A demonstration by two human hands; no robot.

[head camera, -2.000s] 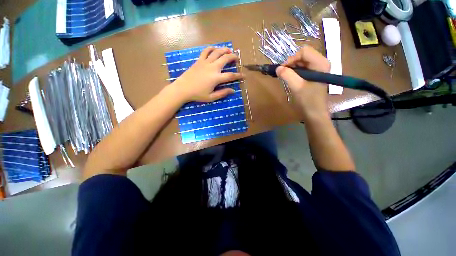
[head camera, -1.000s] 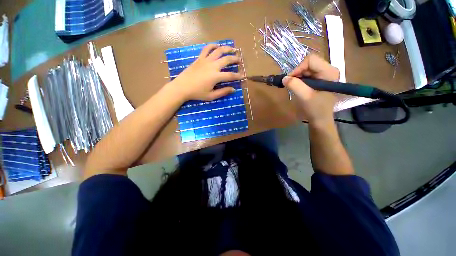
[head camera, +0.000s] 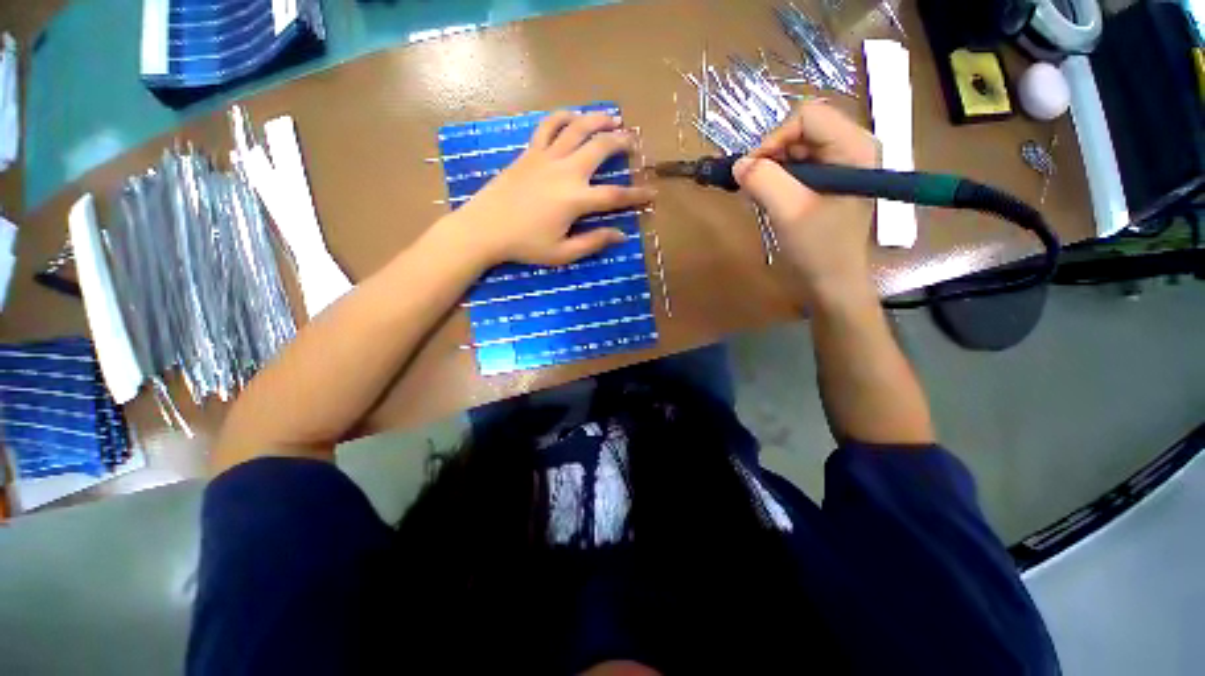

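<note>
Blue solar cell strips [head camera: 562,310] lie side by side on the brown bench in front of me, with thin pale lines across them and a thin ribbon along their right edge. My left hand [head camera: 562,192] lies flat on their upper part with fingers spread, pressing on them and holding nothing up. My right hand [head camera: 813,192] grips a soldering iron [head camera: 872,180] like a pen. Its tip points left, at the right edge of the cells beside my left fingertips. Whether the tip touches the ribbon I cannot tell.
Long tabbing ribbon [head camera: 205,271] lies at left between white strips [head camera: 103,297]. Short ribbon pieces [head camera: 740,106] are scattered at upper right beside another white strip [head camera: 891,139]. An iron stand with a yellow sponge [head camera: 979,85] is far right. Blue cells [head camera: 56,409] lie at the left edge.
The right hand and iron first moved down along the cells' right edge, then back up a little. The left hand has stayed almost in place on the cells.
</note>
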